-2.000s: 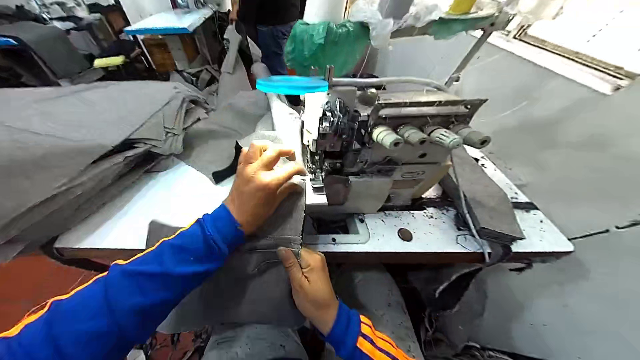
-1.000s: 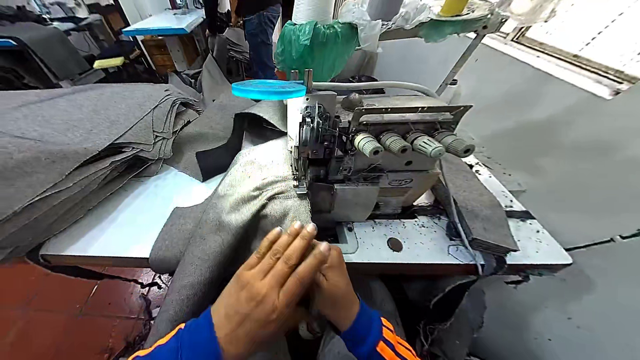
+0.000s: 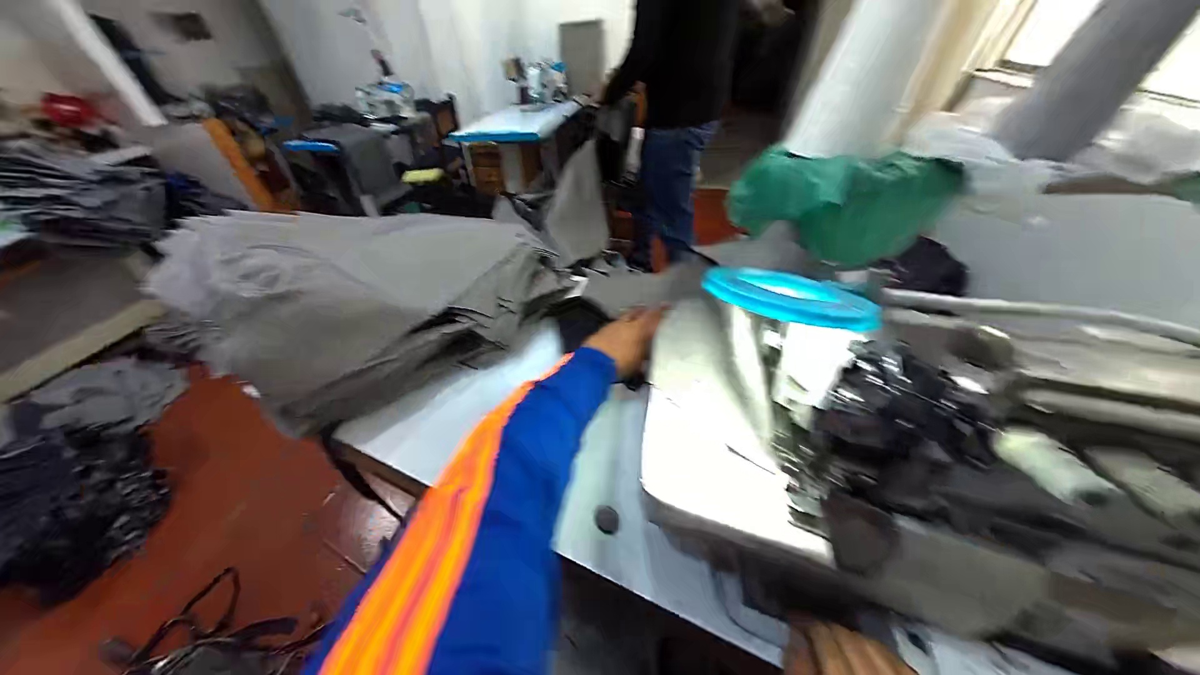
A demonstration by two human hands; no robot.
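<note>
My left hand (image 3: 630, 339) reaches past the left side of the industrial overlock sewing machine (image 3: 900, 422), at dark and grey fabric (image 3: 581, 314) behind its bed. Its fingers are mostly hidden and blurred, so a hold cannot be made out. At the bottom edge, my right hand (image 3: 839, 649) is partly in view below the front of the machine; what it touches is not clear. Under the needle area, the bare metal bed (image 3: 698, 441) shows. A stack of grey fabric pieces (image 3: 366, 300) lies on the table to the left of my forearm.
A blue-rimmed disc (image 3: 792, 298) sits over the machine head, with a green plastic bag (image 3: 844, 202) behind. A person (image 3: 670, 122) stands beyond the table near another sewing table (image 3: 520, 122). Fabric scraps (image 3: 80, 487) lie at the left above the red floor (image 3: 253, 497).
The view has swung strongly left. My left hand has gone from beside my right hand in front of the machine to behind its bed. The grey cloth no longer covers the bed.
</note>
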